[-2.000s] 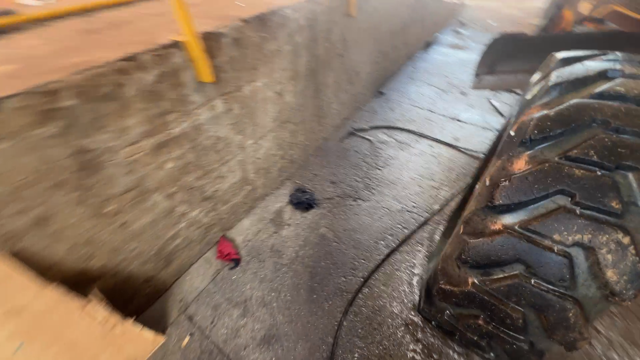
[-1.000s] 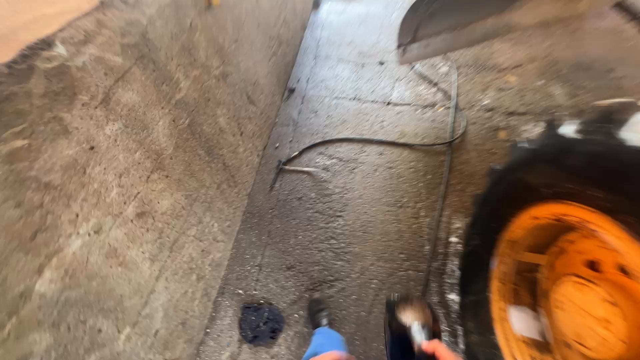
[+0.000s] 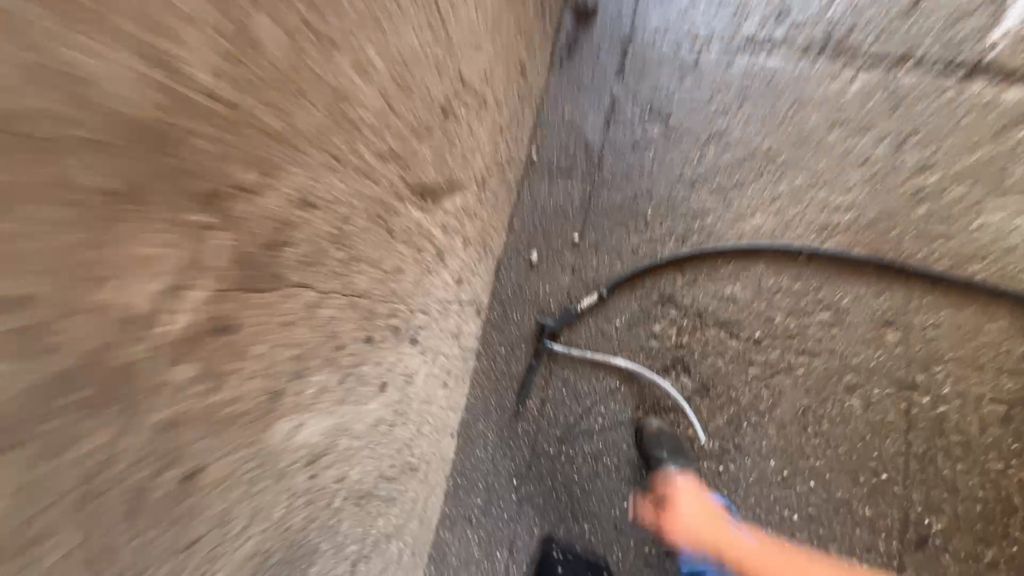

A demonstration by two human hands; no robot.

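My right hand [image 3: 680,508], blurred, is low in the view, with the bare forearm coming in from the bottom right. It is above a dark shoe [image 3: 664,448] and blue trouser cloth [image 3: 700,560]. Whether the fingers hold anything is hard to see. Ahead of the shoe, a dark hose-fed gun [image 3: 552,326] lies on the wet floor near the wall. A thin pale tube [image 3: 628,366] curves from it toward the shoe, and a black hose [image 3: 768,248] runs from its fitting to the right. My left hand is out of view.
A rough concrete wall [image 3: 280,320] fills the left side and meets the wet concrete floor [image 3: 832,360]. Small pale bits [image 3: 534,257] lie along its foot. A dark thing [image 3: 566,558], partly cut off, is at the bottom edge.
The view has moved closer to the hose end and wall. The big tyre and orange wheel have left the view. My right hand shows more fully than one second ago.
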